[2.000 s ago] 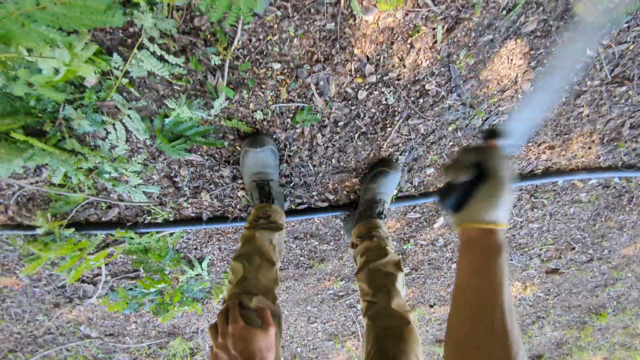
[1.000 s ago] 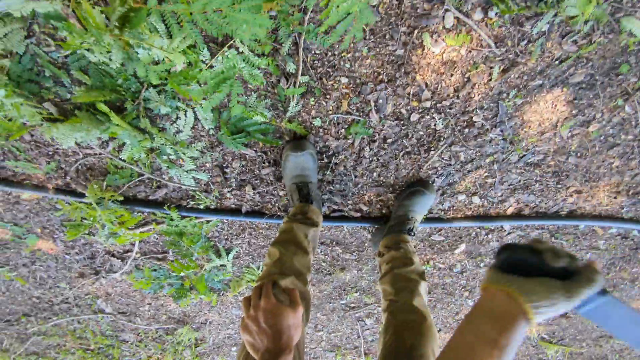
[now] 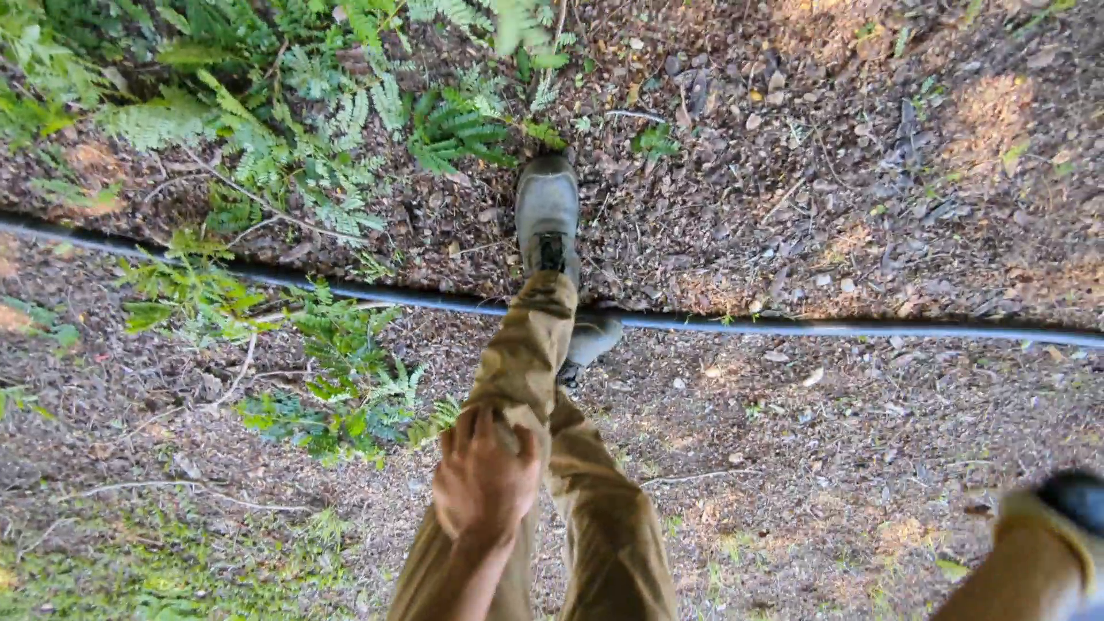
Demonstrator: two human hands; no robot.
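Note:
My bare left hand point(image 3: 487, 470) is cupped over the left knee of my brown trousers point(image 3: 526, 362), its fingers curled against the cloth. At the lower right edge, my gloved right hand point(image 3: 1048, 517) is blurred and partly out of view. A black, rounded handle end point(image 3: 1078, 500) sticks out of its grip; a pale blur below may be the blade of the long tool. My left boot point(image 3: 548, 207) stands beyond a dark hose or pipe point(image 3: 405, 297) on the ground. The other boot point(image 3: 592, 338) is on the near side, partly hidden by the left leg.
Green ferny plants point(image 3: 293, 112) crowd the upper left, and a leafy shoot point(image 3: 345, 371) grows left of my knee. The hose or pipe crosses the whole view. Dry leaves and twigs point(image 3: 690, 477) litter the ground.
My right boot has moved from beyond the hose to the near side, close behind the left leg. The right hand has swung down and right with the bladed tool. My left hand stays at the knee.

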